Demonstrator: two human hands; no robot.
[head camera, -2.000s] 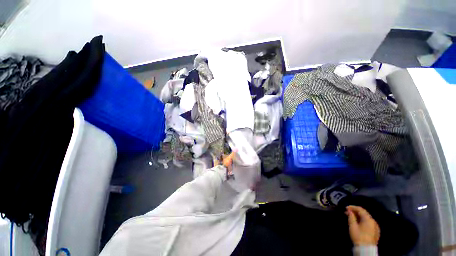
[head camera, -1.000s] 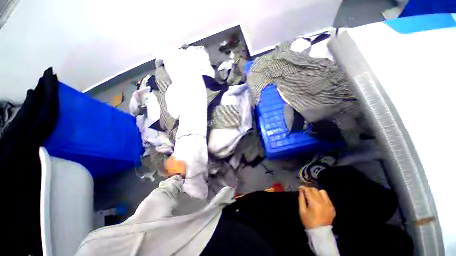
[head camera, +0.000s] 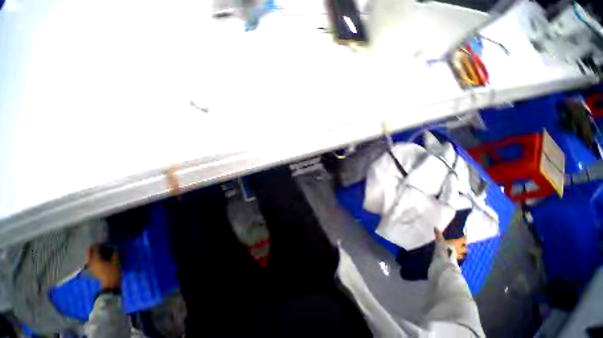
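White pieces (head camera: 413, 201) with navy cloth (head camera: 415, 262) lie heaped on a blue crate (head camera: 488, 254) below the table at the right. My right hand (head camera: 453, 245) is on the near edge of this heap, against the navy cloth; its grip is unclear. My left hand (head camera: 104, 265) is at the far lower left, beside checked cloth (head camera: 40, 274) that hangs over another blue crate (head camera: 142, 264). It is blurred and whether it holds cloth is unclear.
The white table (head camera: 198, 132) crosses the view above both hands. A black phone (head camera: 346, 21) and red and yellow handled snips (head camera: 471, 67) lie on it. A red crate (head camera: 519, 165) stands at right. My dark-clothed legs are below the table edge.
The view has swung right, from the floor heap to the table and right-hand crate. My left hand has left the white bundle. My right hand has moved from my lap to the white and navy heap.
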